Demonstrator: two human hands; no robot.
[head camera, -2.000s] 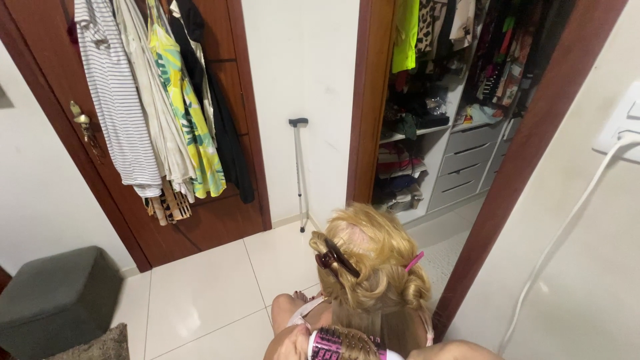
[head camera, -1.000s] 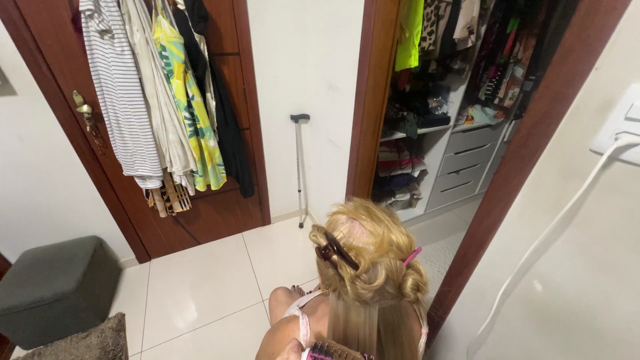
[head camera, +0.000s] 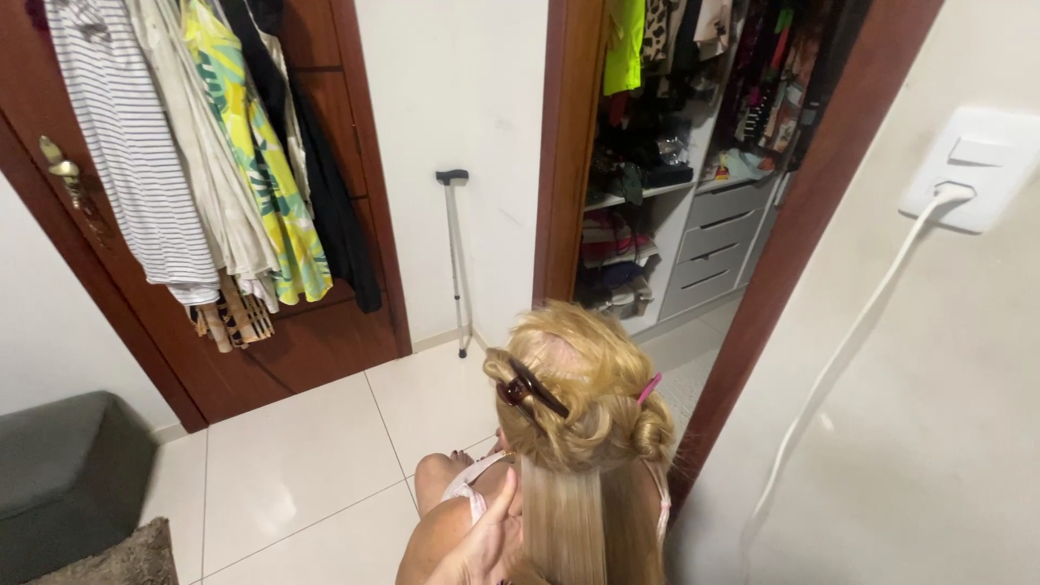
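A seated person with blonde hair is seen from behind and above. The upper hair is pinned up with a dark brown claw clip on the left and a pink clip on the right. Straight lengths hang down the back. My left hand is at the left edge of these lengths, thumb pointing up and palm toward the hair; its fingers are partly hidden by hair and the frame's bottom edge, so its grip is unclear. My right hand is out of view, and no brush shows.
A white cord runs down from a wall outlet at the right. A cane leans on the wall ahead. Clothes hang on a wooden door. A dark ottoman stands at left. A closet with drawers shows through the doorway.
The round brush, seen at the bottom in both earlier frames, has gone out of view. More of the straight hair and my left hand beside it now show.
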